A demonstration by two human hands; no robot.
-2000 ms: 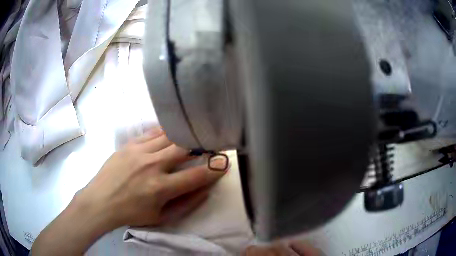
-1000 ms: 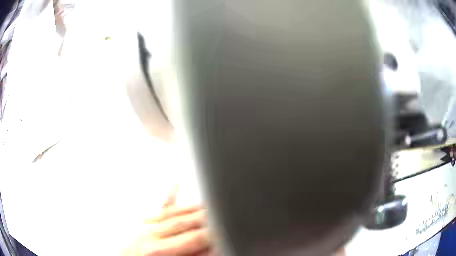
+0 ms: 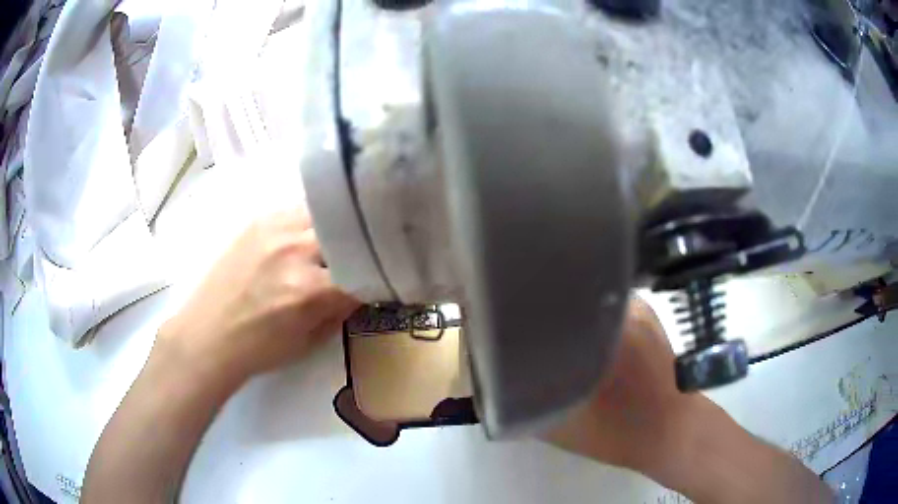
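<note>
The white, stained sewing machine head (image 3: 394,177) fills the upper middle, with a thick grey curved cover (image 3: 542,226) in front. My left hand (image 3: 281,285) is left of the needle area, its fingertips hidden behind the head. My right hand (image 3: 630,394) reaches from the lower right behind the curved cover, its fingers hidden. Whether either hand holds anything cannot be seen. The small wire loop (image 3: 427,325) hangs over the metal needle plate (image 3: 389,320). The tan bed (image 3: 404,374) is bare of cloth, with a dark-edged gap around it.
Off-white fabric pieces (image 3: 79,177) lie in a loose heap at the left. A spring and knurled knob (image 3: 711,364) stick out at the head's right. The white table (image 3: 335,477) has a printed ruler along its right front edge. A thread runs at the upper right.
The cloth that lay over the bed is gone from there, showing the tan bed. My right hand and forearm have come into view at the right. The glare of a second ago has faded.
</note>
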